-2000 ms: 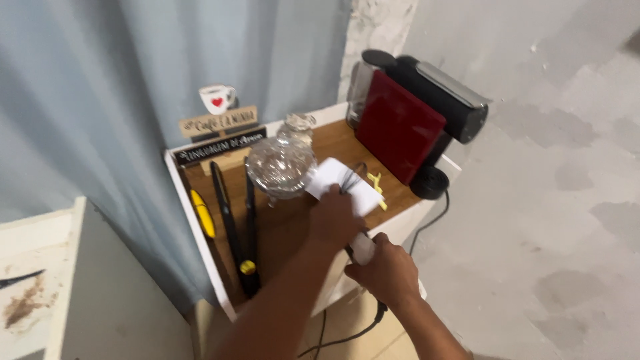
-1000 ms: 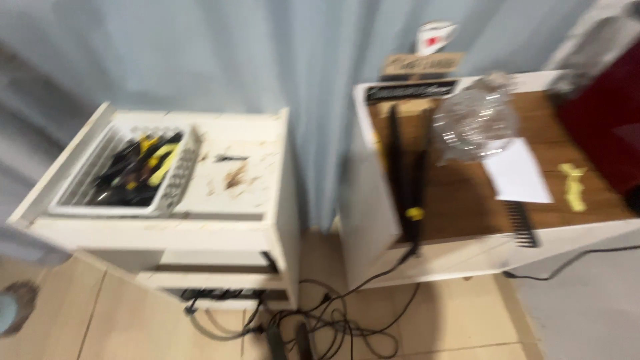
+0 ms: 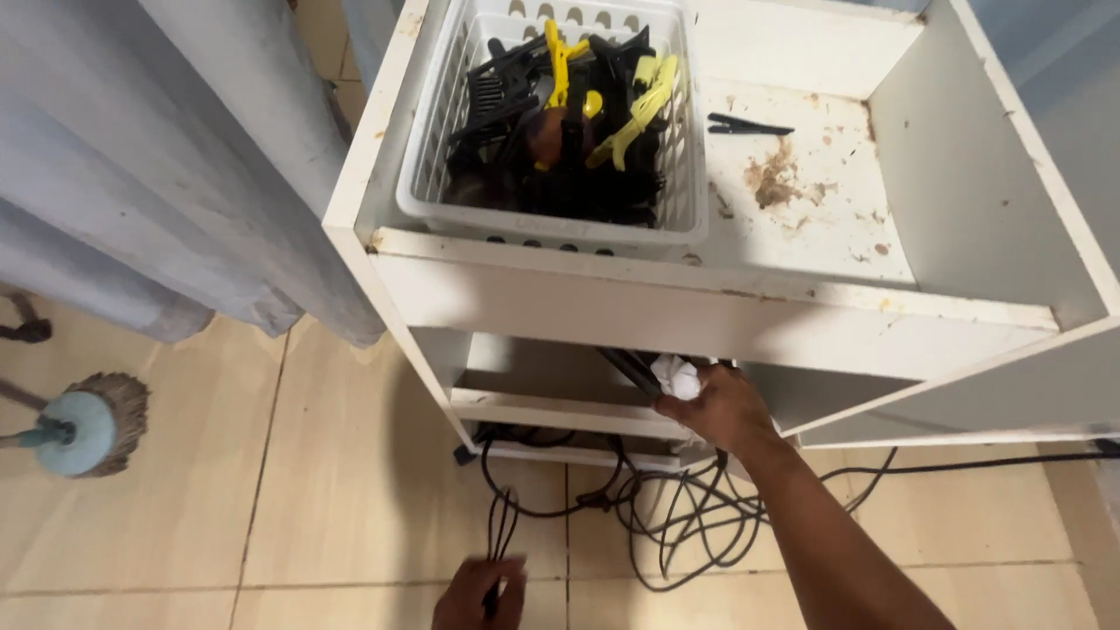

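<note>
My right hand (image 3: 722, 407) reaches into the middle shelf of the white cart and is closed around a crumpled white paper or cloth (image 3: 676, 376), beside a dark elongated tool (image 3: 632, 372) that lies partly hidden under the upper shelf. Low in the view, over the tiled floor, my left hand (image 3: 479, 595) grips a looped black cord (image 3: 501, 525). Above, a white plastic basket (image 3: 560, 229) holds combs and black and yellow hair clips (image 3: 643, 114). A black hair clip (image 3: 749, 126) lies on the stained top shelf to the basket's right.
The white cart's front rail (image 3: 700, 306) runs above my right hand. Tangled black cables (image 3: 691, 525) lie on the floor beneath the cart. A round brush head (image 3: 87, 424) stands at the left, near the grey-blue curtain (image 3: 157, 175).
The view has swung from the wooden-topped cart with the red coffee machine to the white cart. My hands, together there two seconds ago, are now apart, the right one inside the shelf.
</note>
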